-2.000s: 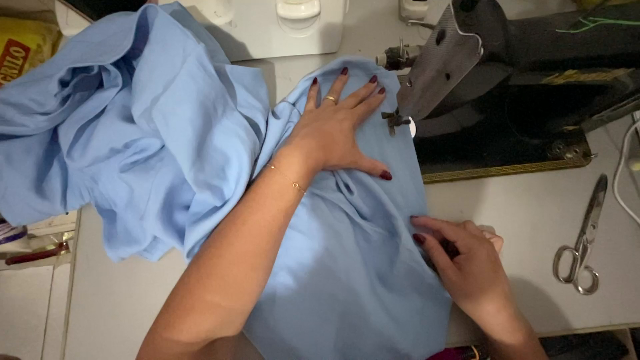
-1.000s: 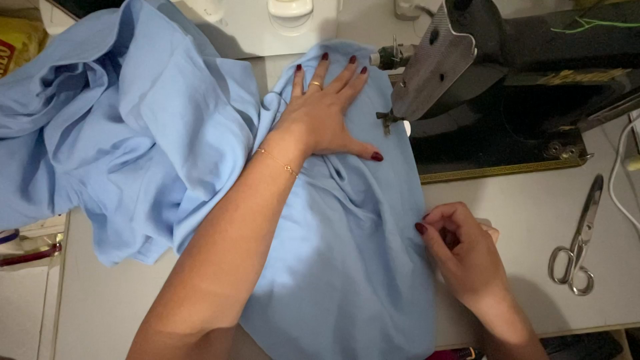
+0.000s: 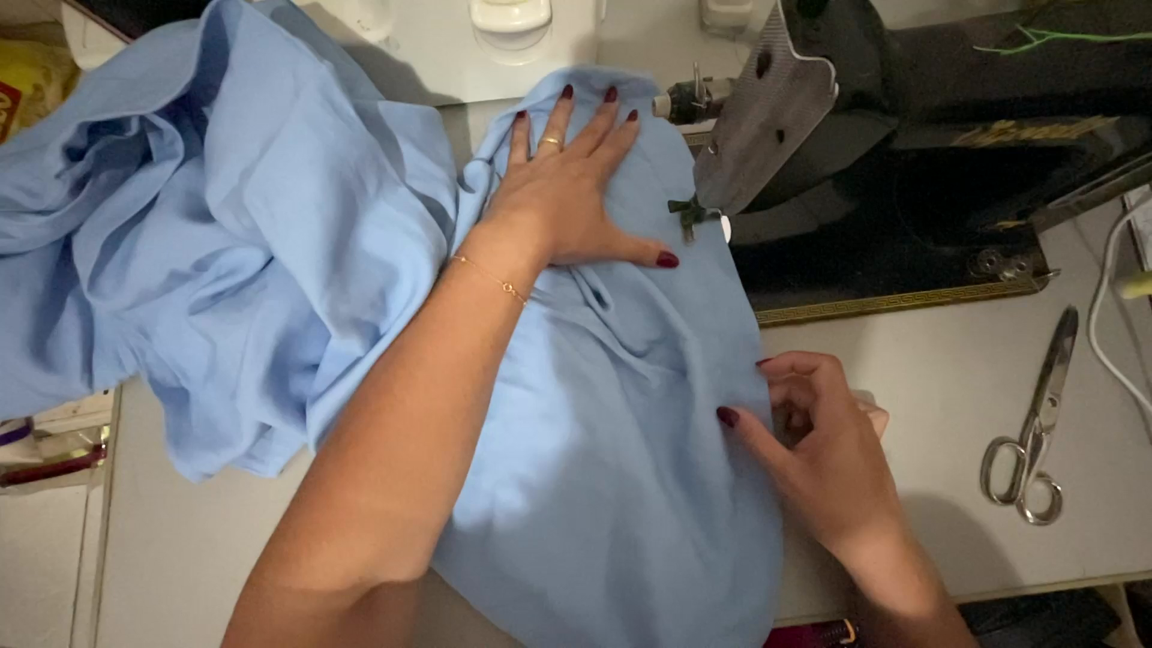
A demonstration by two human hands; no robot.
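Note:
Light blue fabric (image 3: 630, 468) lies under the presser foot (image 3: 689, 216) of a black sewing machine (image 3: 864, 216), its right edge running just past the foot. My left hand (image 3: 576, 198) rests palm down on the cloth, fingers spread, left of the foot. Lower down, my right hand (image 3: 823, 441) pinches the cloth's right edge between thumb and forefinger; its other fingers are curled and partly hidden. The bulk of the cloth is heaped in folds to the left of my left forearm. The needle tip cannot be made out.
Metal scissors (image 3: 1035, 432) lie on the pale table (image 3: 936, 387) at the right, near a white cable (image 3: 1100, 315). A white machine part (image 3: 540, 54) stands behind the cloth. A yellow packet (image 3: 36, 81) is at the far left, and green thread (image 3: 1044, 38) lies over the black machine.
Both hands keep much the same holds on the fabric. The cloth under the foot and my left hand have shifted slightly up, away from me, since the first frame.

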